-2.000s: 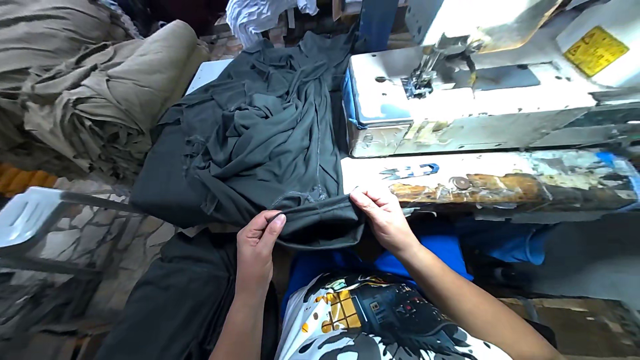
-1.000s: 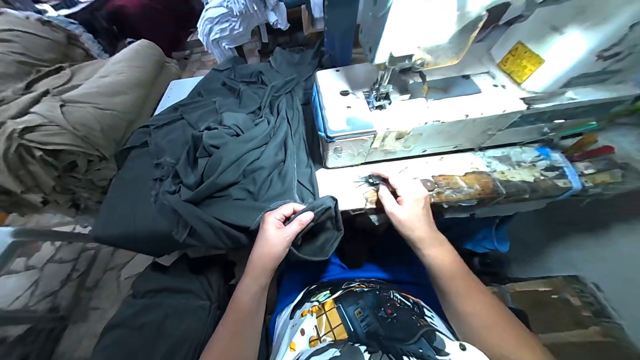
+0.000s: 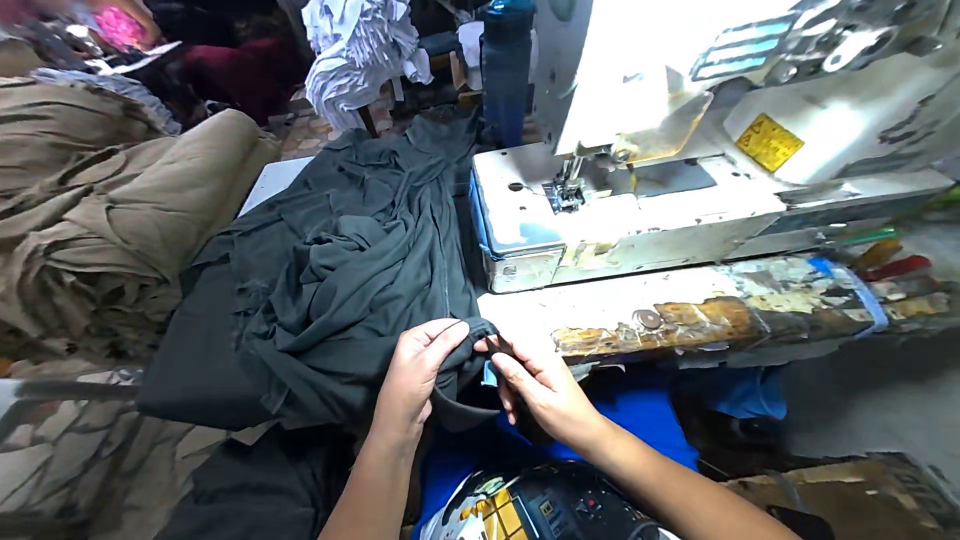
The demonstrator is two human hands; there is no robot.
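Note:
Dark grey-green fabric point(image 3: 360, 247) lies bunched over the left side of the work table and hangs toward my lap. My left hand point(image 3: 420, 367) pinches its hemmed edge between thumb and fingers. Close on the right, my right hand point(image 3: 536, 382) is closed on a small dark tool, probably thread snips point(image 3: 499, 346), whose tip touches the fabric edge. A small light-blue piece point(image 3: 490, 373) shows between the hands. The lower part of the tool is hidden by my fingers.
An industrial sewing machine point(image 3: 630, 217) stands beyond my right hand, on a worn table edge point(image 3: 675, 319). Rolled brown fabric point(image 3: 150, 202) is piled at left. White cloth pieces point(image 3: 360, 60) hang at the back. Dark cloth point(image 3: 255, 480) lies low at left, and cardboard point(image 3: 847, 495) low at right.
My right hand has let go of the fabric edge, reached the dark tool on the table, and brought it back to the hem. My left hand has kept hold of the fabric.

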